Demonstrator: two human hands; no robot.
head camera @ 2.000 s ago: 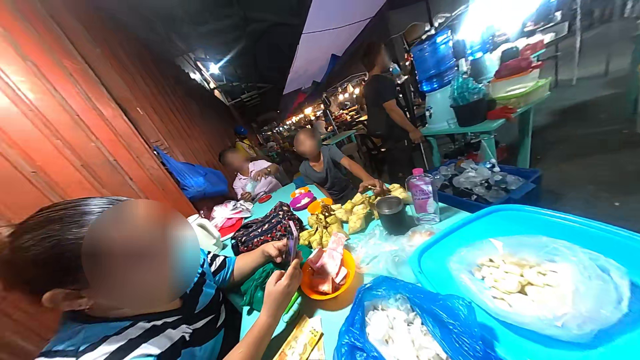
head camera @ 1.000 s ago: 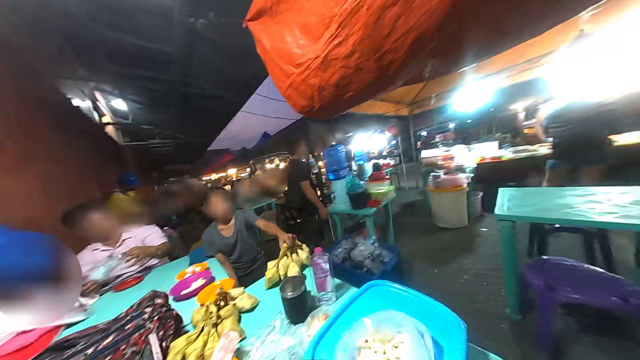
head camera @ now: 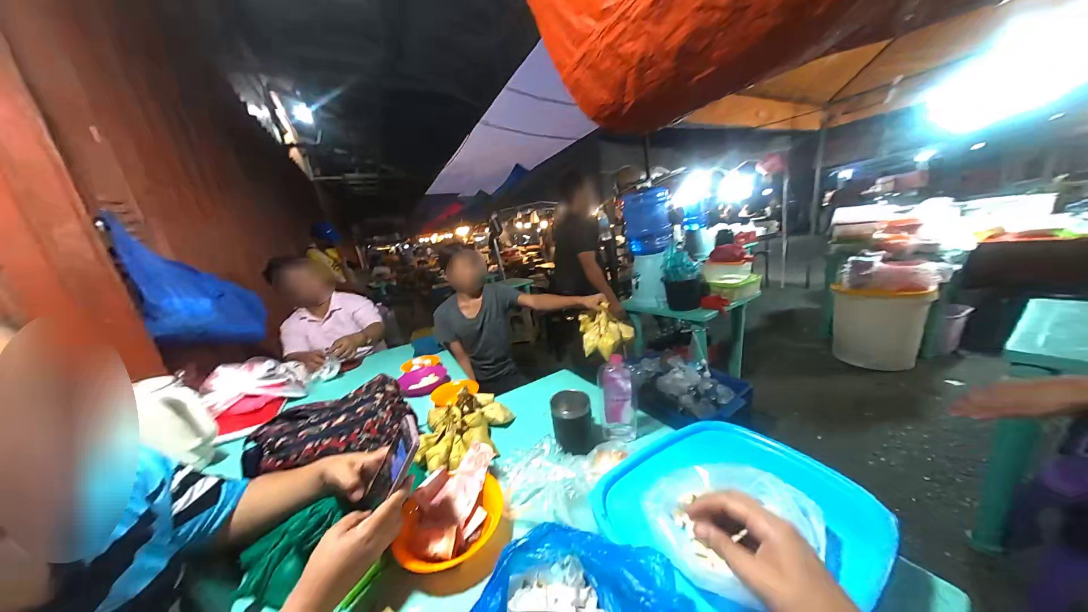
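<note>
My right hand [head camera: 752, 544] reaches over a light-blue plastic basin [head camera: 880, 527], fingers and thumb apart. It is above small pale pieces [head camera: 705, 552] in a clear plastic bag inside the basin. No held item is plain. My left hand is not in view. Left of the basin, a blue plastic bag [head camera: 510, 565] holds white pieces. Farther left is an orange bowl [head camera: 493, 518] with pinkish paper-like pieces [head camera: 442, 514]. Behind the bowl lie yellow-green leaf-wrapped bundles [head camera: 459, 429]. A dark cup [head camera: 572, 421] and a clear bottle with a pink label [head camera: 618, 395] stand behind the basin.
At left, a person in a striped shirt holds a phone [head camera: 395, 463] beside a patterned bag [head camera: 340, 425]. Across the table [head camera: 535, 399], one person sits and another holds leaf-wrapped bundles [head camera: 605, 331]. Another person's hand [head camera: 1020, 399] enters at right. An orange tarp [head camera: 663, 59] hangs overhead.
My right hand has come into view over the basin. The person across has lifted leaf-wrapped bundles off the table. Another person's hand has appeared at right. The view has swung about.
</note>
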